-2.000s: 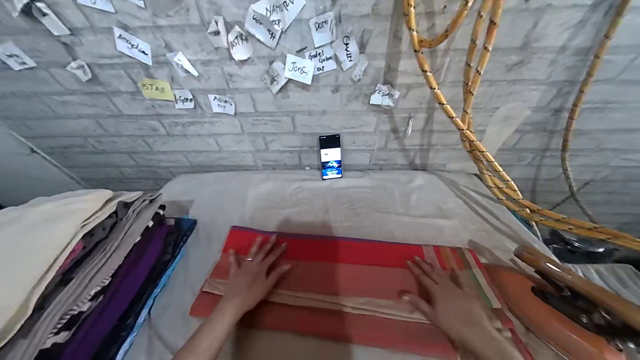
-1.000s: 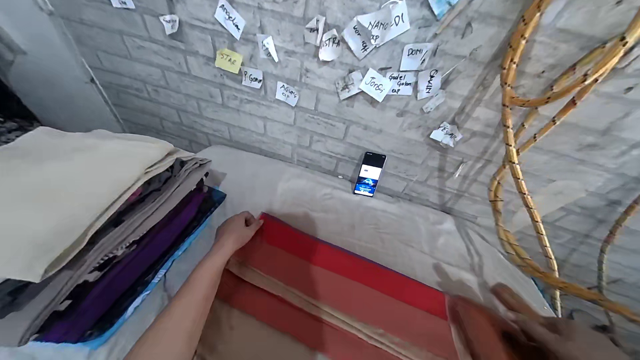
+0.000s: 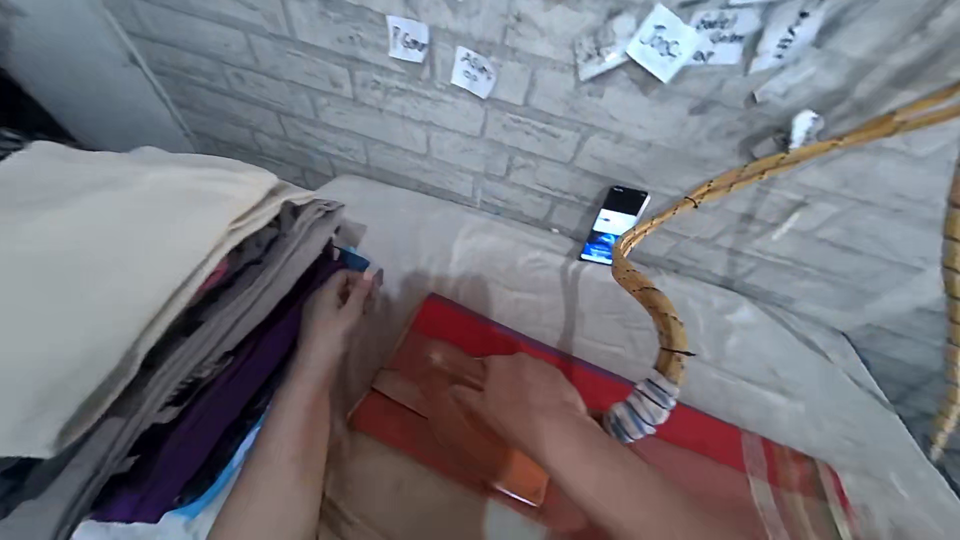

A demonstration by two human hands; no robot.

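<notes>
A folded red striped cloth (image 3: 675, 457) lies on the pale covered ironing surface (image 3: 480, 240). On its left part rests an orange clothes iron (image 3: 517, 472), blurred, with my right hand (image 3: 525, 390) closed around its handle. The iron's soleplate is hidden. A yellow cord (image 3: 660, 300) with a striped cloth wrap runs up from behind the iron. Off the cloth's left end, my left hand (image 3: 341, 300) is raised with its fingertips together beside the stack of folded fabrics (image 3: 225, 405). Whether anything is between those fingers is unclear.
A folded cream cloth (image 3: 135, 277) tops the fabric stack at the left. A smartphone (image 3: 615, 225) leans against the grey brick wall (image 3: 450, 150) at the back. Handwritten paper notes (image 3: 664, 45) are fixed to the wall. Another cord (image 3: 952, 300) hangs at the far right.
My right hand has brought the iron from the right side to the cloth's left part. My left hand has left the cloth's corner and moved beside the stack. The view has shifted leftward.
</notes>
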